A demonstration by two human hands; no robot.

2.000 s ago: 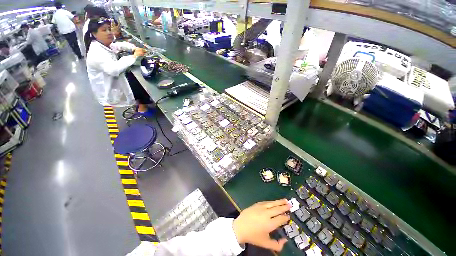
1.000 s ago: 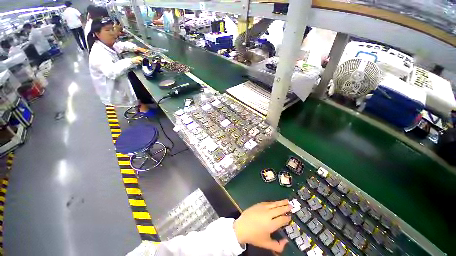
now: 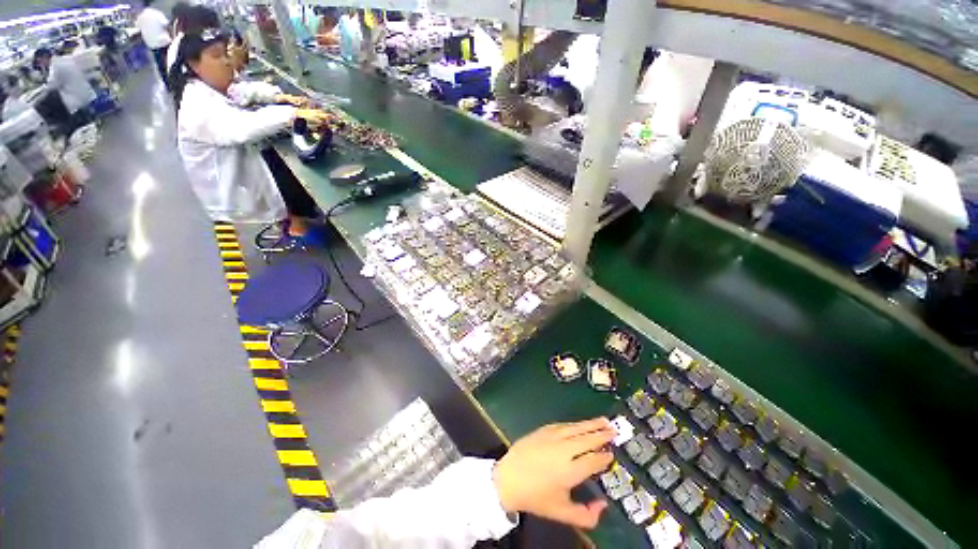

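Rows of small grey square modules with yellow edges lie on the green bench top in front of me. A few have white faces. My left hand reaches in from the lower left, palm down. Its fingertips touch a white-faced module at the left end of a row. The thumb is spread away from the fingers, and no held piece shows. Three black-rimmed squares with pale copper centres lie just beyond the rows. My right hand is out of the picture.
Stacked clear trays of modules stand at the bench's left, beside a metal post. A green conveyor runs behind. A pale gridded tray is low by the bench. A blue stool and a person in white are at left.
The view has shifted slightly. My left hand stays at the same white-faced module with little visible change. The seated person's arms reach farther forward over the bench.
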